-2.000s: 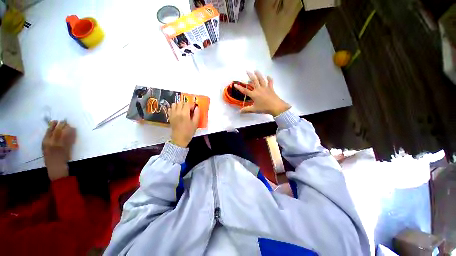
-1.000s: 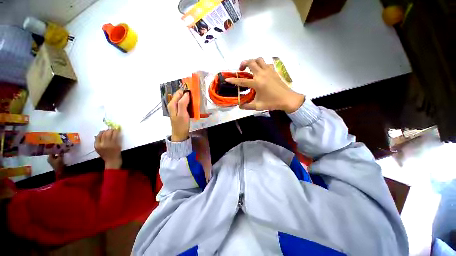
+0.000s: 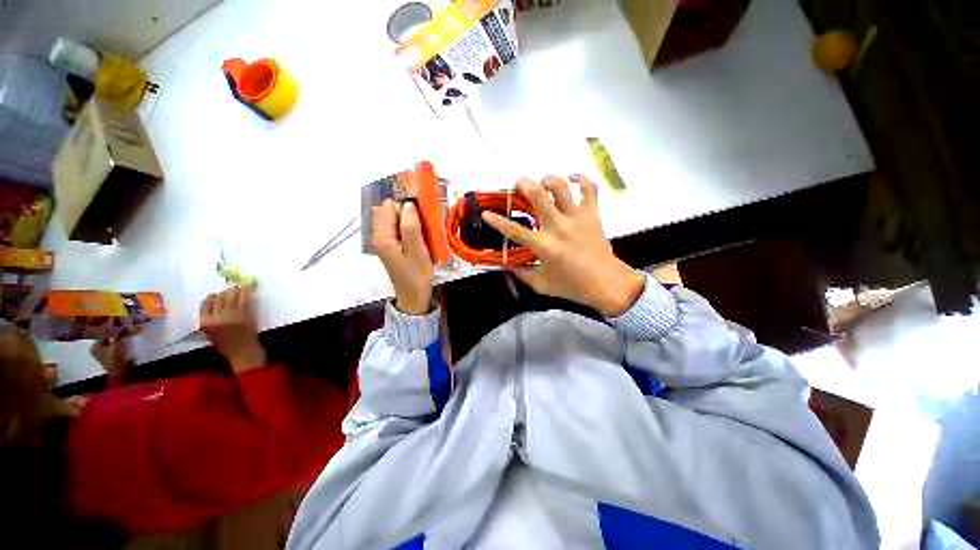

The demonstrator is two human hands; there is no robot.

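My left hand holds the orange and black retail box, its fingers over the dark slot in the orange part. My right hand grips the coiled orange cable from the right, thumb across the black part inside. A thin pale band crosses the coil. The coil is at the box's right end, by a clear or pale edge; whether any of it is inside is hidden. A yellow-green sticker strip lies on the table to the right.
A printed box and grey ring are at the far side. Brown cartons stand far right and left. A yellow-orange dispenser is upper left. Thin silvery lines lie left of my hands. A red-sleeved person works at left.
Since two seconds ago, my right hand has brought the coil left to the box, now turned with its orange end toward the coil. In the last second, both hands moved slightly toward me.
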